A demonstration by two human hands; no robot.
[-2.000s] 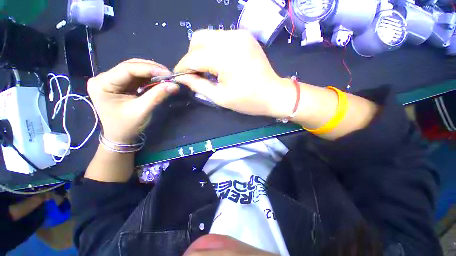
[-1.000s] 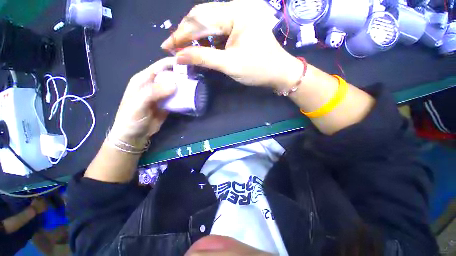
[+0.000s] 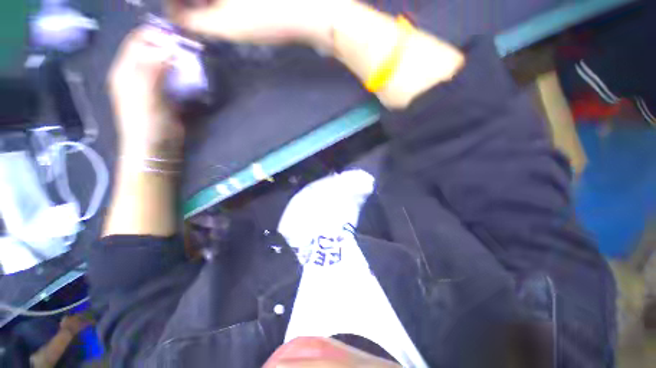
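Observation:
The picture is blurred. A lavender housing (image 3: 187,74) is in my left hand (image 3: 139,68) at the upper left, above the dark mat. My left fingers are around the housing's left side and top. My right hand (image 3: 234,18) is at the top edge, just right of and above the housing, partly cut off by the edge. Its fingertips are blurred, so I cannot tell what they hold.
The dark mat (image 3: 280,108) has a green edge (image 3: 324,141) with small white bits on it. Another lavender unit (image 3: 61,27) lies at upper left. A white box (image 3: 25,208) and white cable (image 3: 101,180) are at left. Part of another person's arm (image 3: 54,343) shows at lower left.
The view has turned and shifted, and the housing pile has left it. Both hands with the housing now appear further up and left. Earlier the hands held a small piece with red wire.

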